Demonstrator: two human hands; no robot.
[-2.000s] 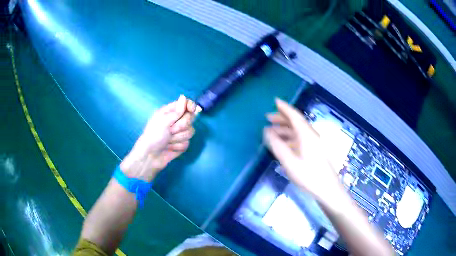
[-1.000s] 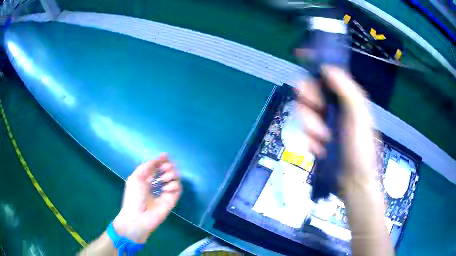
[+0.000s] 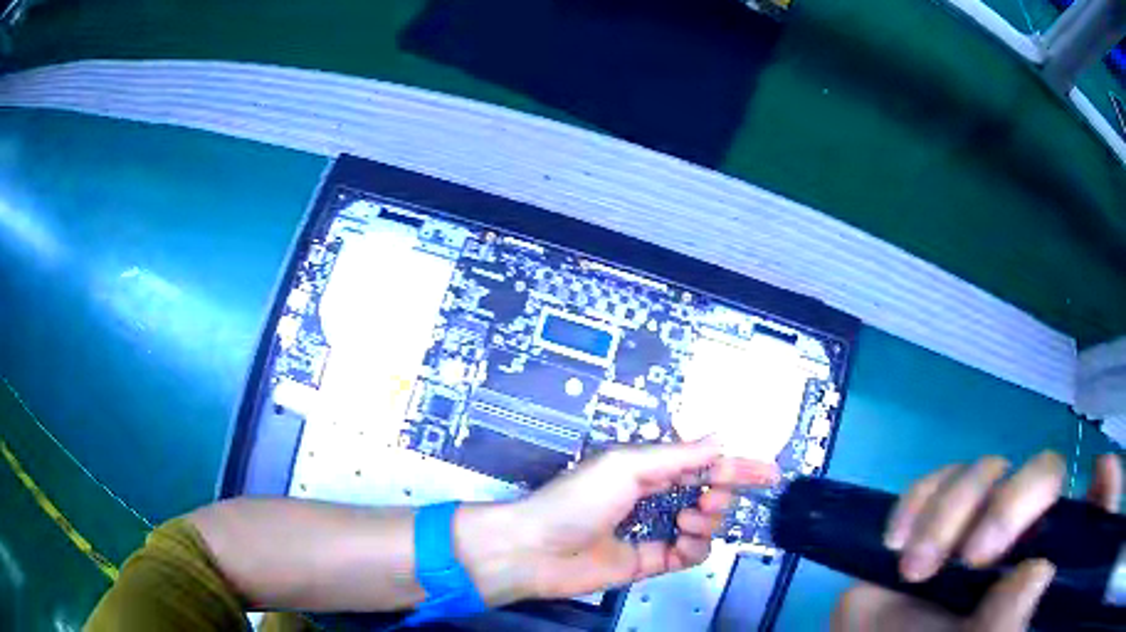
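The open laptop base [image 3: 266, 451] lies with its dark mainboard [image 3: 642, 358] facing up. My left hand [image 3: 605, 519], with a blue wrist strap, is over the lower right part of the base. Its fingers curl around small dark and silver bits that look like screws [image 3: 667, 512]. My right hand [image 3: 988, 531], cut off at the right, grips the black electric screwdriver [image 3: 840, 521]. The tool lies nearly level, its front end pointing left at my left fingertips. Whether a screw is on the bit is too small to tell.
A black pad [image 3: 324, 210] borders the base. A ribbed whitish strip [image 3: 494, 136] runs along the green-blue bench [image 3: 136, 222] behind it. A black mat [image 3: 580, 74] lies beyond the strip. A pale post stands at the far right edge.
The view has moved right, so the base now sits central. My left hand has come from the bare bench to over the base. My right hand took hold of the screwdriver and brought it right of the base.
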